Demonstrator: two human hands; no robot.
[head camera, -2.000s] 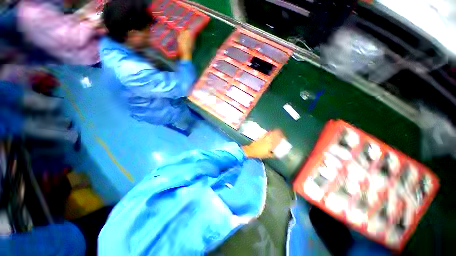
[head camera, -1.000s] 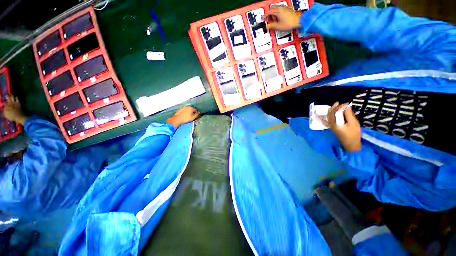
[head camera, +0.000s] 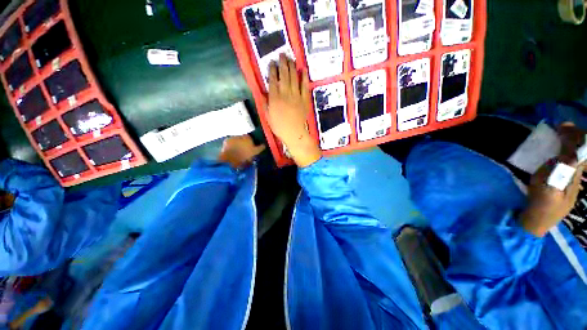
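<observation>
A red-orange phone tray with two rows of open white-framed phones lies in front of me. My right hand reaches over its near left corner, fingertips on a phone in the left column; no held thing shows. My left hand rests at the bench edge, left of the tray, fingers bent and partly hidden. A long white label strip with faint print lies beside its fingers; contact or grip is unclear.
A red-orange tray of dark phones is at left. A small label and blue pen lie on the green mat. A tape roll is at upper right. Blue-sleeved people sit both sides; the right one holds a white piece.
My right hand now shows over the phone tray. The neighbour's hand has left the tray. The view has shifted and both trays look larger or nearer.
</observation>
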